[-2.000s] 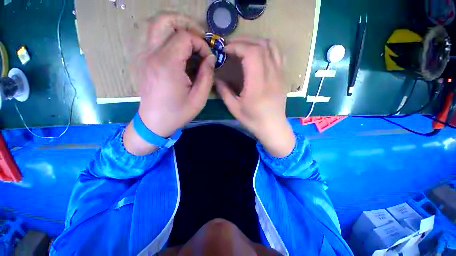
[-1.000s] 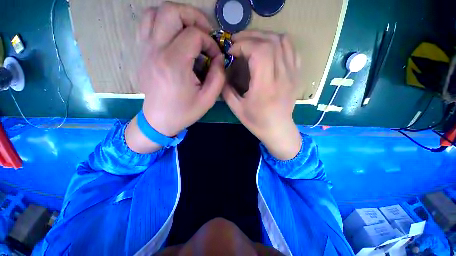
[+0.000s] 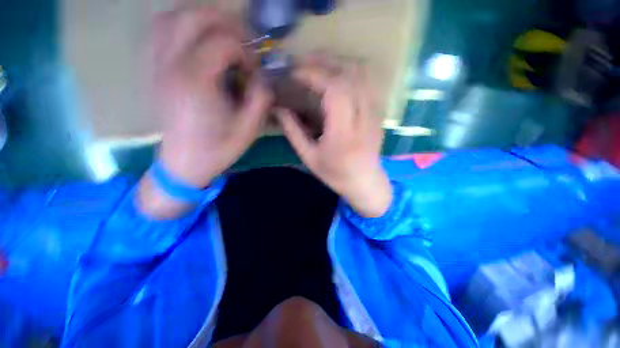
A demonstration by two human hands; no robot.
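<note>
The frame is badly blurred. A small watch case [image 3: 273, 60] with a shiny rim and an amber patch shows between my hands, over the tan board. My left hand [image 3: 207, 102] is at its left side with thumb and fingers closed around its edge. My right hand [image 3: 340, 115] is at its right side, fingers curled near the case; whether they touch it cannot be told. A dark disc with a grey centre [image 3: 273, 12] lies just beyond the case, and part of a second dark disc [image 3: 318, 4] is beside it, cut by the top edge.
The tan board [image 3: 115, 81] lies on the green bench. A white puck [image 3: 443, 66] is right of it, with pale tape below. A yellow-black stand [image 3: 537, 58] is at the far right. A red part [image 3: 427, 160] is at the bench's front edge. White boxes [image 3: 520, 285] are below right.
The whole view has shifted and blurred as my head moved. My hands stay around the watch case, with the right hand's fingers slightly lower beside it.
</note>
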